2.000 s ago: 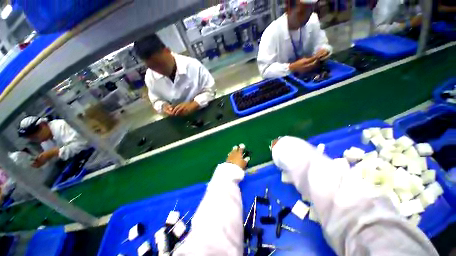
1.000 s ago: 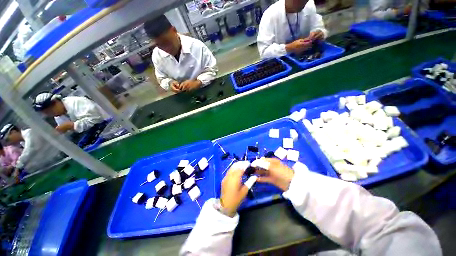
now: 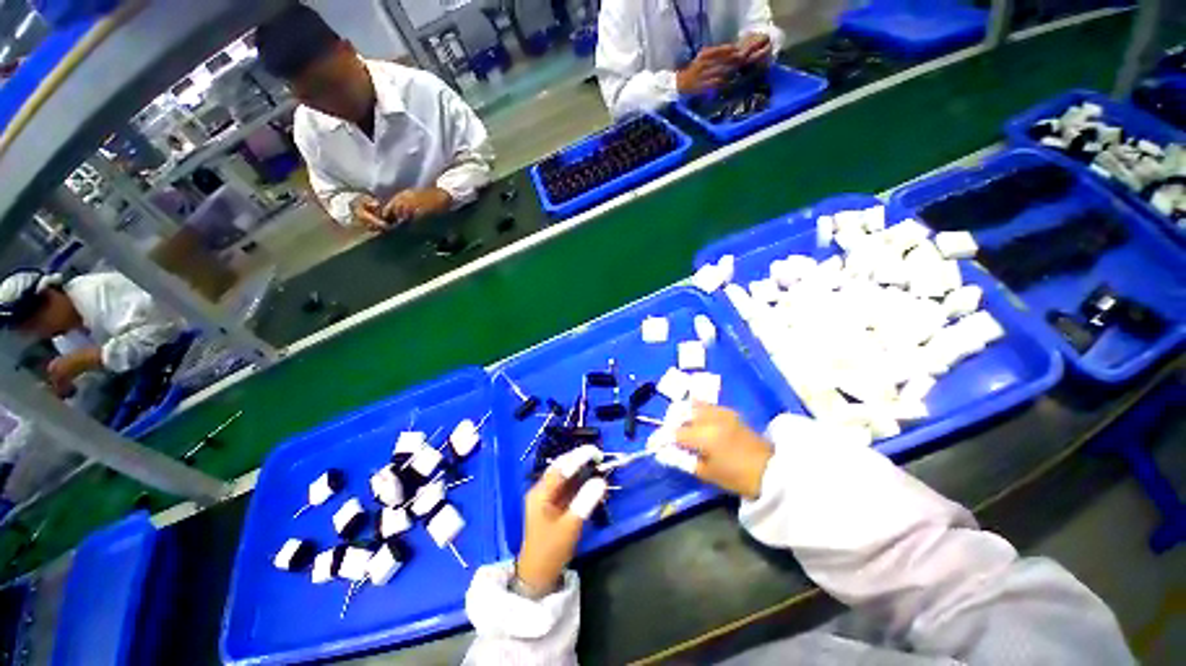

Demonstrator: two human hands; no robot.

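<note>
My left hand [image 3: 552, 523], with white finger cots, pinches a black part [image 3: 584, 466] over the middle blue tray [image 3: 676, 501]. A pale thin lead [image 3: 627, 459] runs from it to the fingertips of my right hand [image 3: 718, 445], which are closed at its end. White finger cots blur into that grip, so a white cover there cannot be told. Loose black parts [image 3: 611, 410] and several white covers [image 3: 692, 354] lie in the middle tray. Joined white-and-black pieces [image 3: 388, 487] lie in the left tray [image 3: 293, 622]. White covers [image 3: 858, 325] are heaped in the right tray [image 3: 1027, 384].
A green conveyor [image 3: 429, 341] runs beyond the trays. Further right is a blue tray [image 3: 1132, 341] of dark parts, and another with black and white pieces. People in white coats work across the belt, near a tray of black parts [image 3: 611, 159]. A grey frame crosses the upper left.
My hands came back from the belt side over the middle tray, then moved apart, showing the lead between them. The view has shifted, moving the trays leftward in the picture since one second ago.
</note>
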